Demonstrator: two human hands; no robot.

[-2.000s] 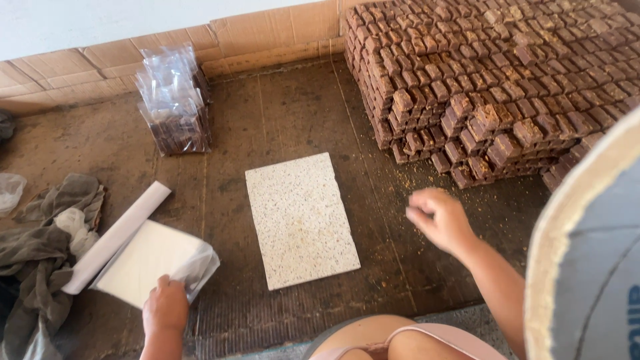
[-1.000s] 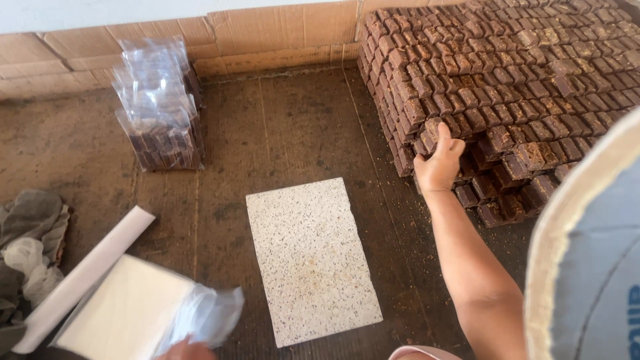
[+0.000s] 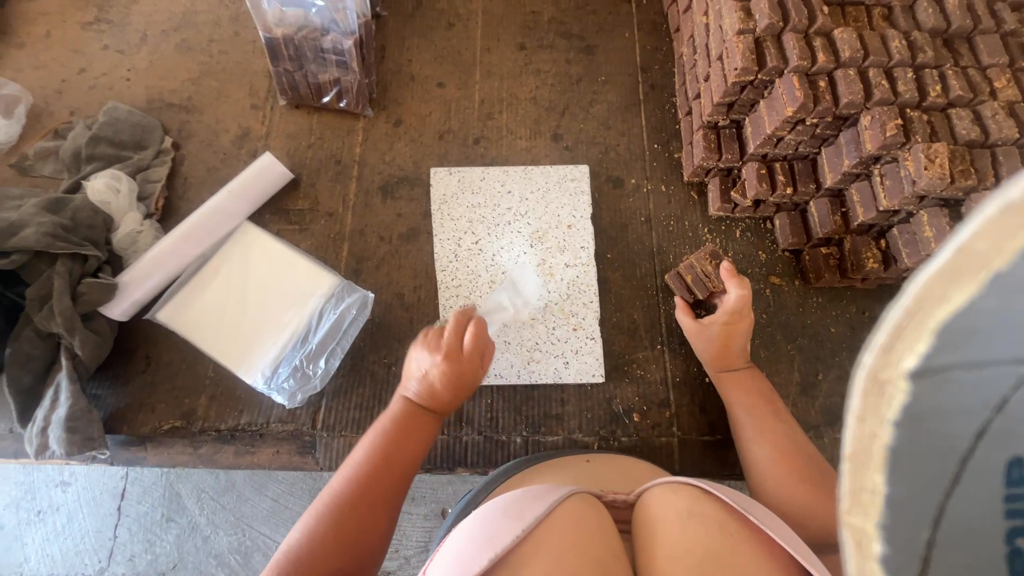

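My left hand (image 3: 450, 358) is closed on a small clear plastic bag (image 3: 514, 299), which hangs over a speckled white terrazzo slab (image 3: 552, 232) in the middle of the table. To the right of the slab, my right hand (image 3: 720, 320) grips a few brown blocks (image 3: 698, 274) side by side, between thumb and fingers. Beyond that hand stands a large stack of brown blocks (image 3: 848, 96) with yellowish crumbs on it. A pack of white sheets or bags (image 3: 250, 300) in a clear sleeve lies left of my left hand. Filled clear bags of brown blocks (image 3: 320, 64) stand at the upper left.
A pale roll or long box (image 3: 200, 232) lies along the white pack. Grey cloths (image 3: 60, 232) are heaped at the far left. The wooden table's front edge (image 3: 240, 448) runs below. A large sack or bag with a pale rim (image 3: 944, 360) blocks the view at lower right.
My left hand has moved from the white pack to over the slab, with a small bag in it. My right hand has come away from the stack holding blocks. The view has tilted down.
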